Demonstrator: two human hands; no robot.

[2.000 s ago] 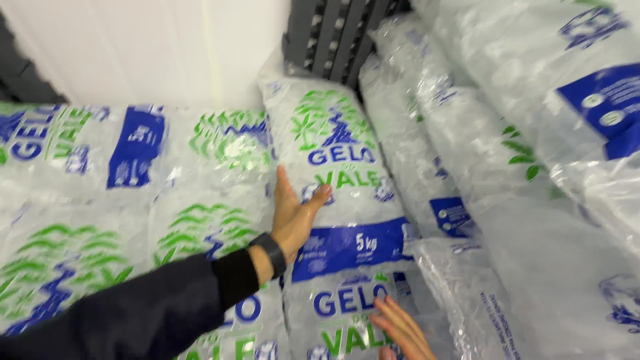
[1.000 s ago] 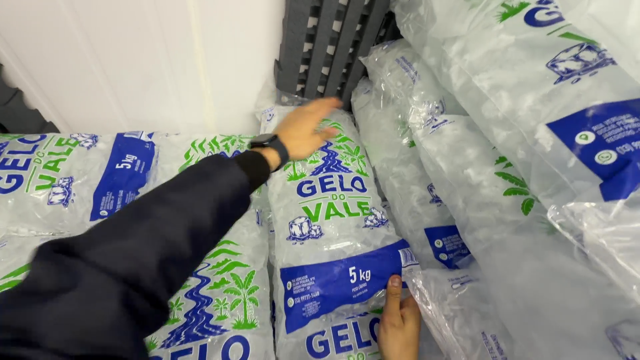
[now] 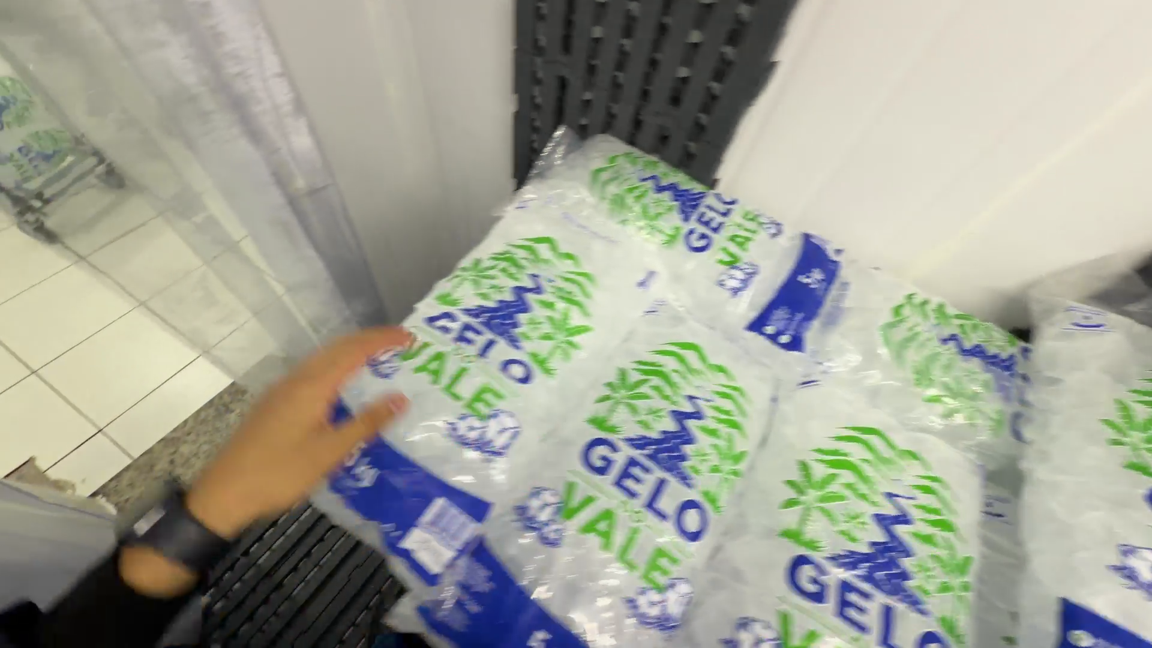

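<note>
My left hand (image 3: 292, 418), blurred, with a dark watch on its wrist, is at the left edge of a plastic bag of ice (image 3: 504, 328) printed in green and blue. Its thumb and fingers are apart and hold nothing; whether they touch the bag I cannot tell. Beside that bag lie a second bag of ice (image 3: 652, 468) and a third bag of ice (image 3: 864, 531), side by side. Another bag of ice (image 3: 684, 220) lies crosswise behind them, near the wall. My right hand is out of view.
A black slatted plastic panel (image 3: 639, 81) stands upright in the corner by the white wall (image 3: 945, 135). Black slats (image 3: 297, 576) show below the bags. At left hangs a clear plastic curtain (image 3: 243, 153), with a tiled floor (image 3: 117, 315) and a wheeled cart (image 3: 67, 180) beyond it.
The view has swung to another part of the bag stack, beside the curtain. My left hand has left the bag by the panel; my right hand, earlier on a bag's side, is out of view.
</note>
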